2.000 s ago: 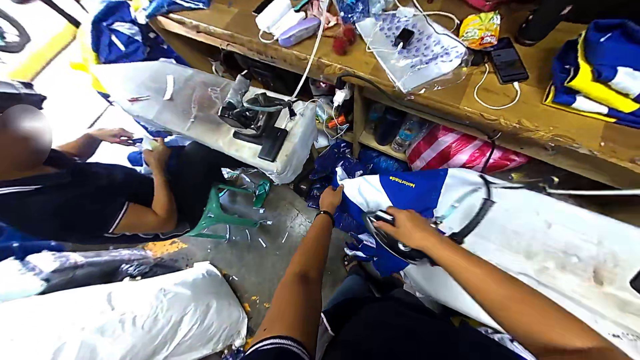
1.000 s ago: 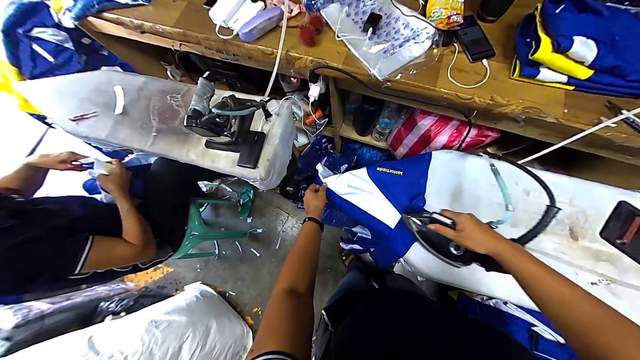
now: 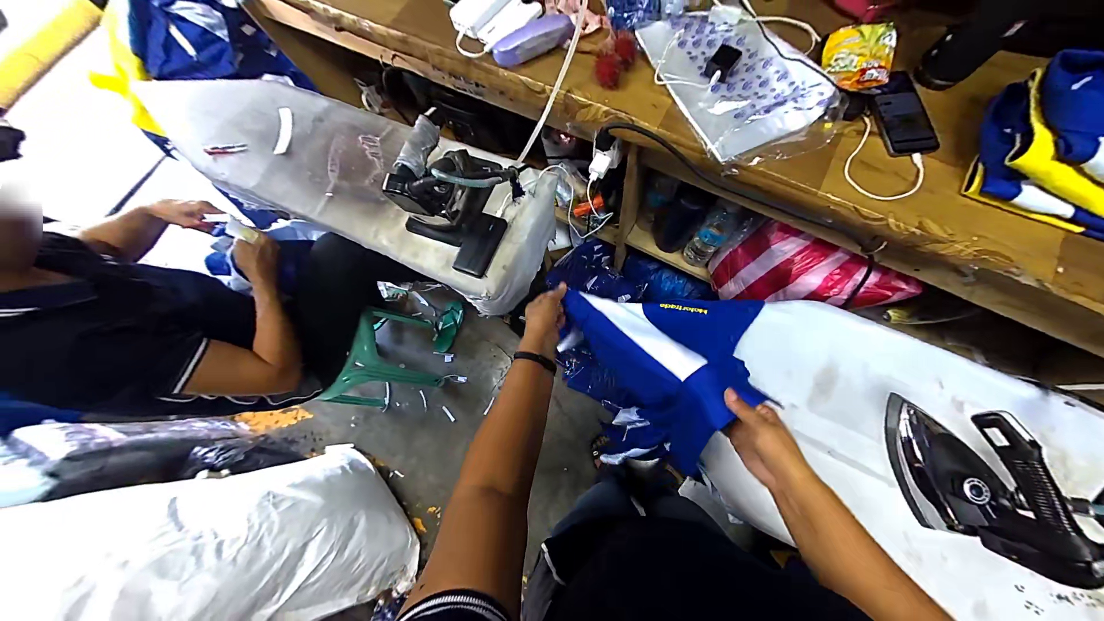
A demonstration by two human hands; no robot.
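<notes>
A blue garment with a white stripe and small yellow lettering lies over the near end of a white padded ironing board, part of it hanging off. My left hand grips its far left edge beyond the board's end. At the garment's right edge, my right hand pinches the cloth between thumb and fingers. To the right of that hand, a black electric iron rests on the board, with nobody holding it.
At left a co-worker holds small pieces beside another ironing board bearing a second iron. A green plastic stool and a large white sack are near. A wooden table runs behind, with a phone and folded garments.
My right hand has let go of the iron, which now stands farther right on the board, and has taken hold of the garment's right edge. My left hand still holds the garment's left edge.
</notes>
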